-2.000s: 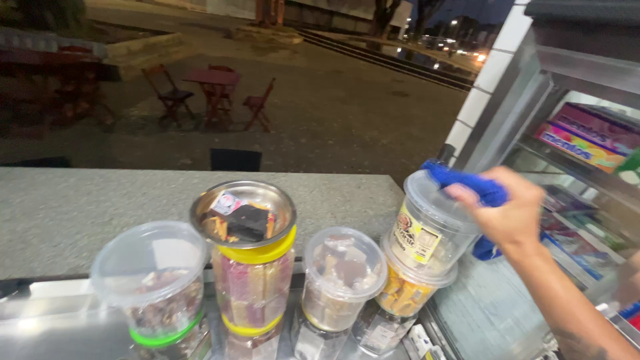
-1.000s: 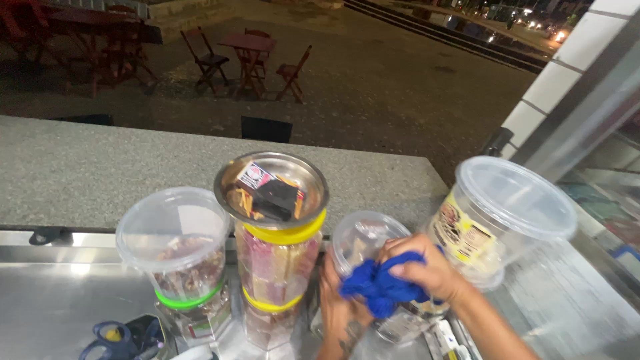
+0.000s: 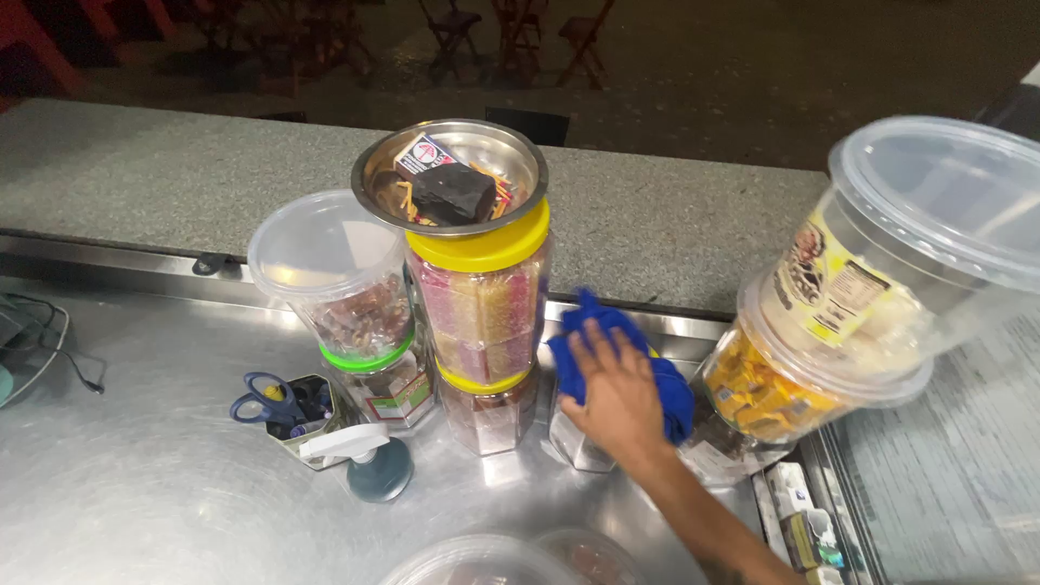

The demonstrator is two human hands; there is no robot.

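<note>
My right hand presses a blue cloth onto the top of a clear jar, its fingers spread over the cloth. My left hand is out of view. To the left, a steel bowl with a dark block, a matchbox and loose matches tops a yellow-lidded jar of pink and yellow sweets. Farther left, a clear tub rests on a green-lidded jar. On the right, a large labelled tub sits on a tub of yellow-wrapped sweets. Clear round lids show at the bottom edge.
A spray bottle and a holder with blue-handled scissors stand on the steel counter. A cable lies at the left. Behind runs a speckled stone ledge. Small packs line the right edge.
My left hand, seen beside the third stack one second ago, has left the view. That stack's upper tub is gone from there, and my right hand with the cloth is on the jar. The view has tilted down.
</note>
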